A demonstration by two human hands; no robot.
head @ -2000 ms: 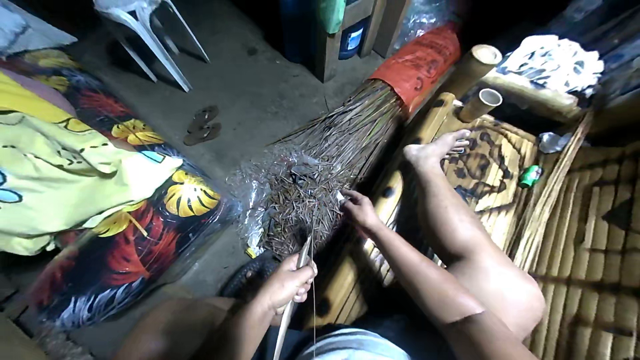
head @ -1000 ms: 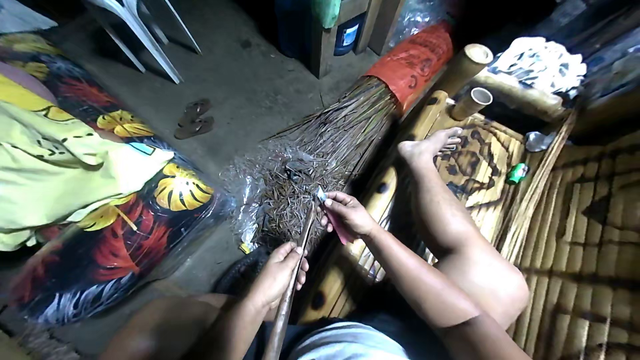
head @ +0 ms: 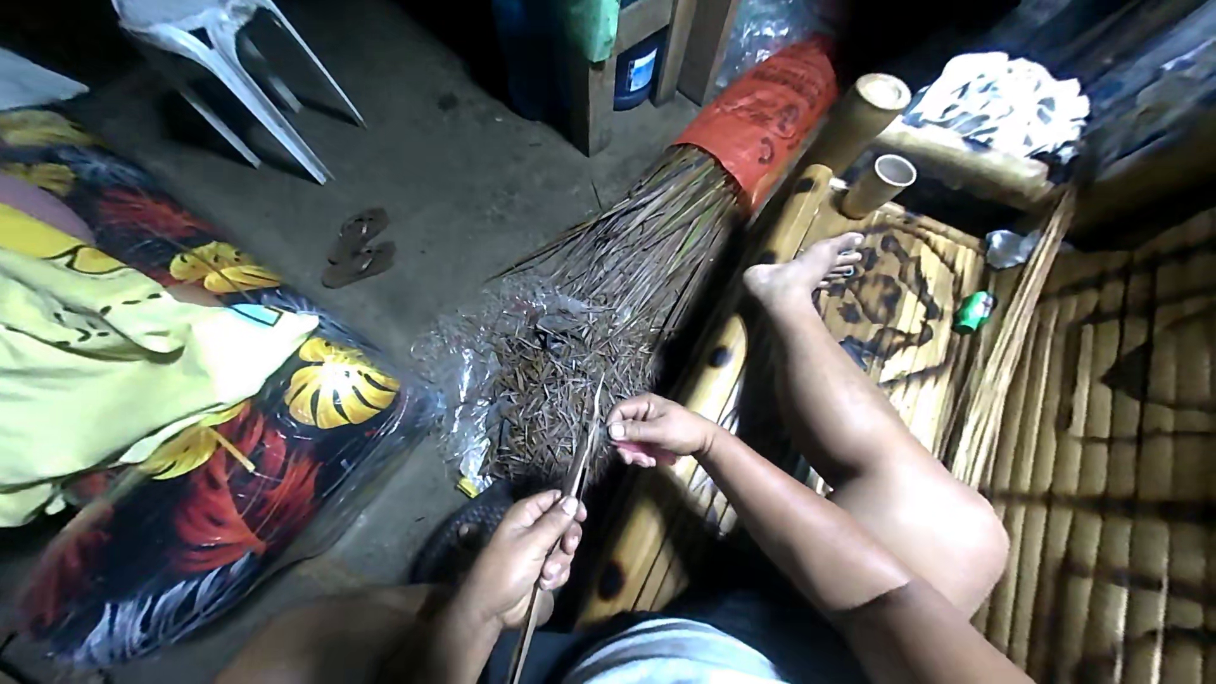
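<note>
My left hand (head: 537, 551) is closed around a long, thin dried leaf strip (head: 581, 465), its pointed end standing up past the fingers. Just right of that tip is my right hand (head: 657, 429), fingers bent, with something pink partly showing under them; whether it touches the strip I cannot tell. Beyond both hands lies a heap of short leaf scraps (head: 560, 380) on clear plastic. Behind the heap, a bundle of long dried leaves (head: 655, 223) runs into a red plastic sack (head: 765, 119).
A bamboo bench (head: 1102, 456) with long pale strips (head: 1012, 351) and a green crumpled item (head: 975, 312) is on the right, under my bent leg. Left are a flower-patterned cushion (head: 204, 475) with yellow cloth (head: 123, 370), sandals (head: 359, 249) and a white plastic chair (head: 237, 71).
A second ago my right hand was at the strip's upper end with a small object and something pink hanging below; now it is just right of the tip. The left hand still holds the strip.
</note>
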